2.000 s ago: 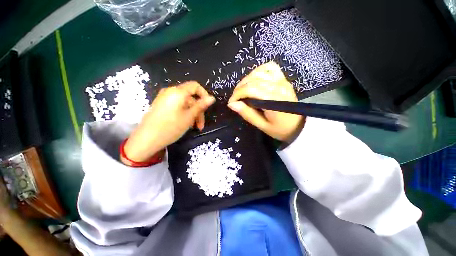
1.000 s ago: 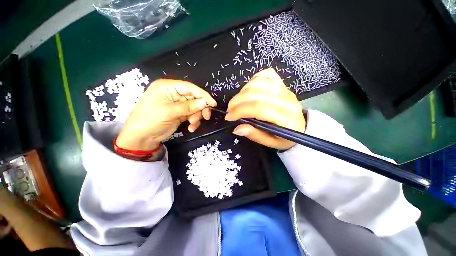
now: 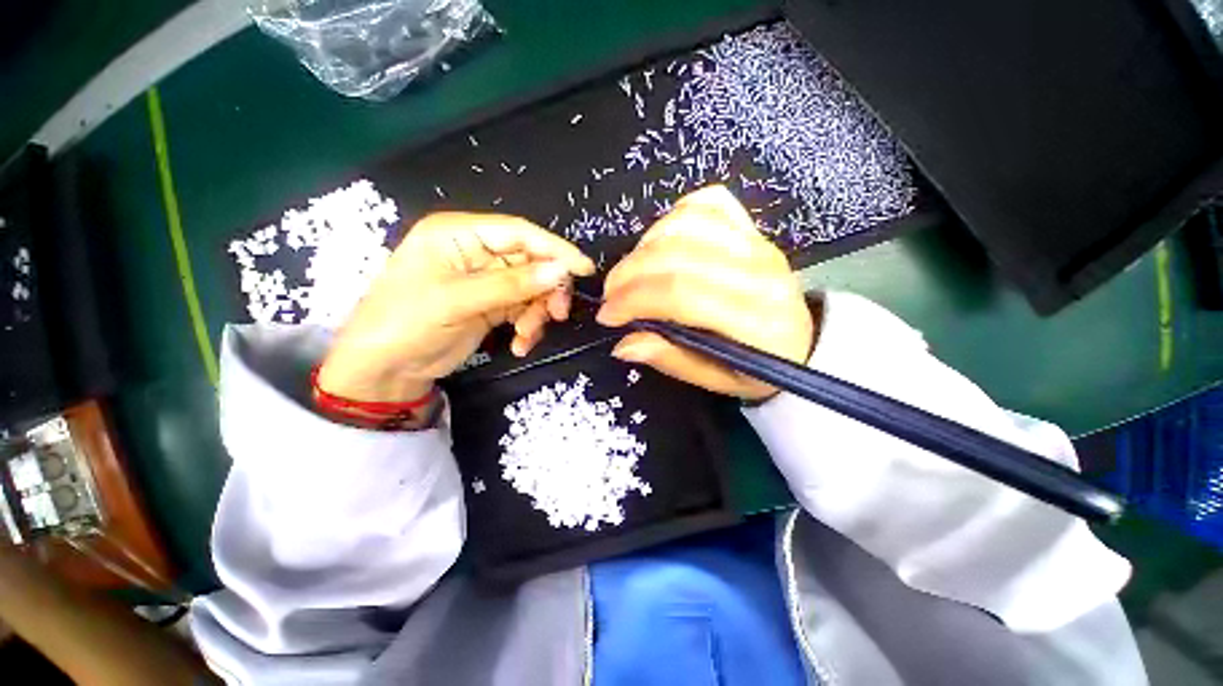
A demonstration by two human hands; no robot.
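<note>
My right hand (image 3: 711,295) grips a long dark pen-like tool (image 3: 885,418), whose thin tip points left to my left fingertips. My left hand (image 3: 449,295) has thumb and finger pinched together at that tip; whatever small part lies between them is too small to make out. Both hands are over the near edge of a long black tray (image 3: 483,177). White plastic housings (image 3: 326,252) are heaped at its left end and thin metal pins (image 3: 805,134) at its right end. A round heap of small white pieces (image 3: 570,456) lies in the small black tray (image 3: 691,462) near my body.
A large black tray (image 3: 1019,121) overlaps the long tray's right end. A crumpled clear bag (image 3: 376,40) lies beyond it. An orange-brown box (image 3: 101,496) and another person's arm (image 3: 94,630) are lower left. A blue basket (image 3: 1174,462) is at the right.
Since the earliest frame, my hands have come together at the tool tip and the tool's rear end has swung down toward me. In the last second they barely moved; the other person's arm shifted down.
</note>
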